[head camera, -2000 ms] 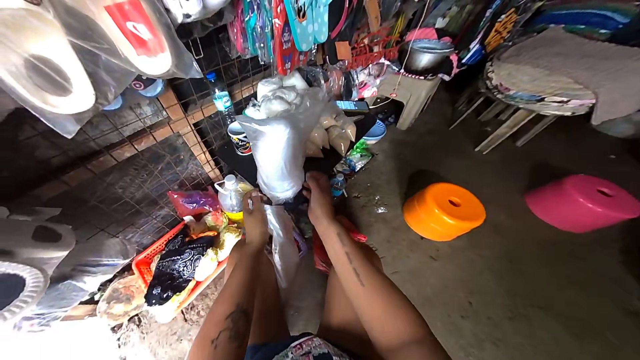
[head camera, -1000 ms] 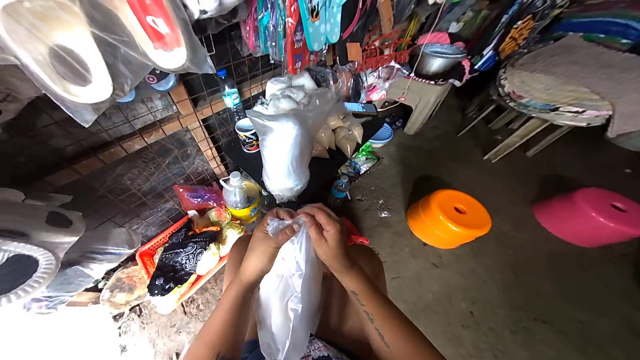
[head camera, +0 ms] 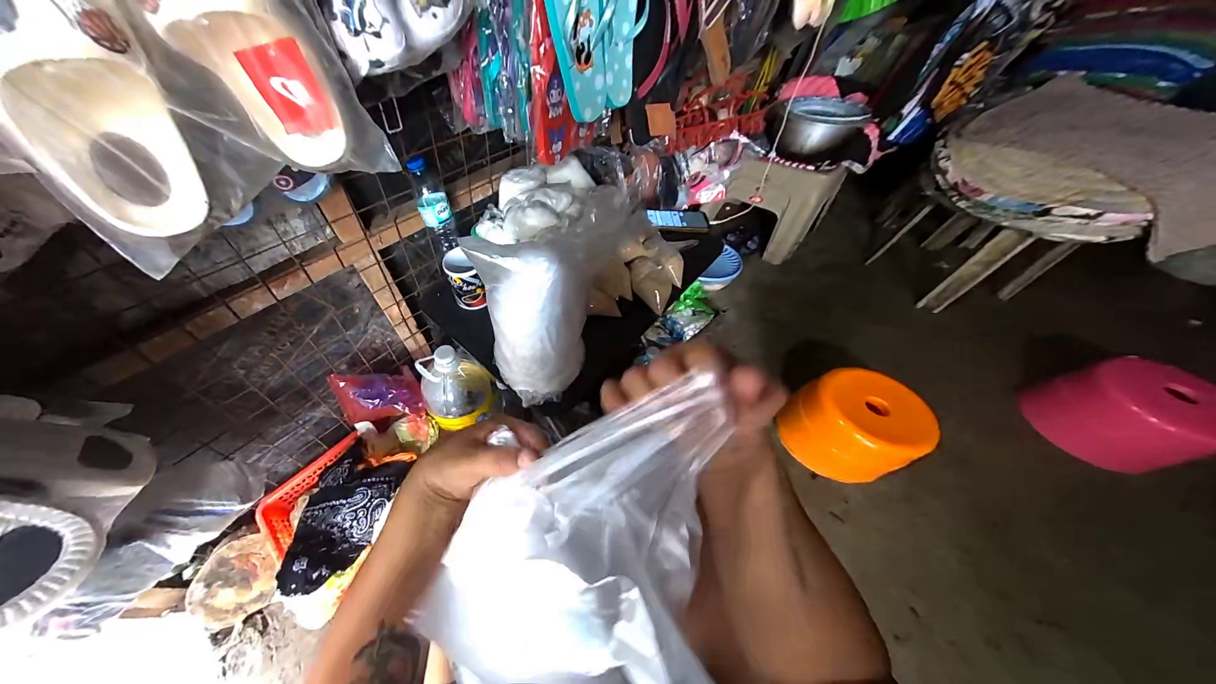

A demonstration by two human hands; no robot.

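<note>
A clear plastic bag [head camera: 608, 532] with white contents hangs between my hands over my lap. My left hand [head camera: 480, 456] grips one side of its top. The other side is bunched in my right hand [head camera: 698, 385], which is higher and slightly blurred, so the plastic stretches between them. Just beyond stands a tall plastic bag packed with white material [head camera: 537, 313], on a black surface. Beside it are small bags of brown contents [head camera: 646, 275], a printed cup [head camera: 465, 278] and a phone [head camera: 677, 220].
An orange stool [head camera: 860, 427] and a pink stool [head camera: 1126, 413] stand at the right. A red basket [head camera: 285, 503] with cloths and a plastic jug [head camera: 454, 385] are at the left. Bagged slippers [head camera: 104, 142] hang upper left, near a wire grid. A round table [head camera: 1045, 180] is upper right.
The hands were together at the bag's top one second ago; they have moved apart, stretching the plastic between them. Two seconds ago the bag hung lower, near my left hand.
</note>
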